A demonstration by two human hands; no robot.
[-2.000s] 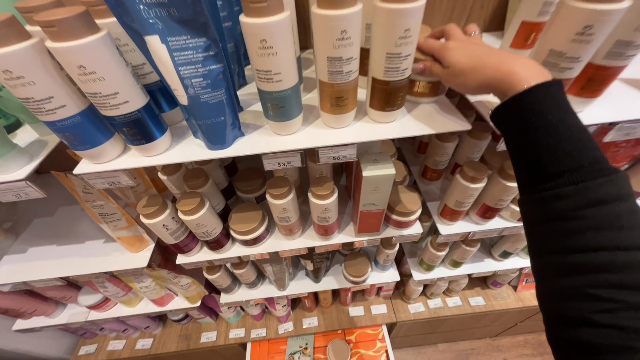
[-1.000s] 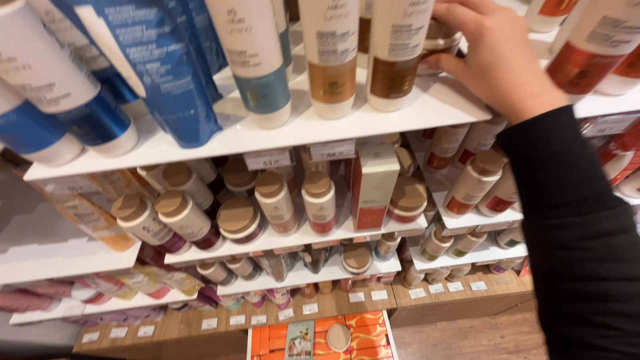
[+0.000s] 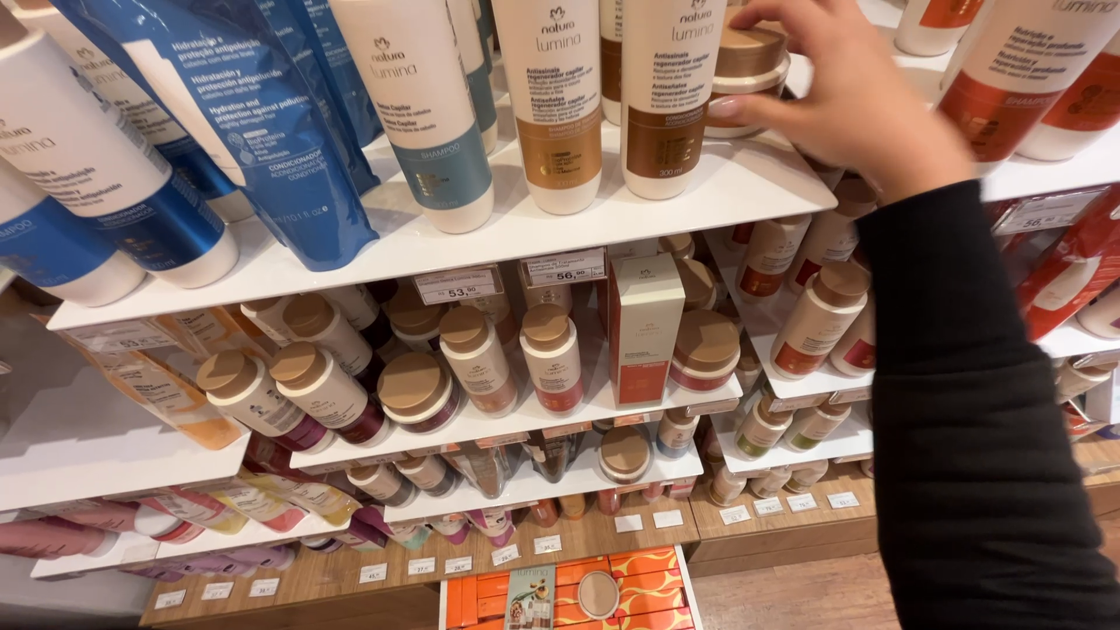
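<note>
My right hand (image 3: 840, 96), in a black sleeve, reaches in from the right to the white top shelf. Its thumb and fingers span a round hair-product jar (image 3: 744, 74) with a tan lid, touching its side and top; the jar rests on the shelf. Just left of the jar stands a white conditioner bottle (image 3: 669, 96) with a brown base band. Beside that are a shampoo bottle (image 3: 557, 105) with a golden-brown band and another shampoo bottle (image 3: 429, 114) with a teal band. My left hand is out of the frame.
Blue pouches (image 3: 297, 149) and blue-banded bottles (image 3: 166, 201) fill the shelf's left part. Red-banded bottles (image 3: 1006, 96) stand right of my hand. Lower shelves hold more bottles, jars and an upright carton (image 3: 646, 332). An open drawer (image 3: 691, 595) with orange packages juts out at the bottom.
The view has moved somewhat closer to the top shelf. My right hand stays at the jar throughout, its fingers slightly shifted around it.
</note>
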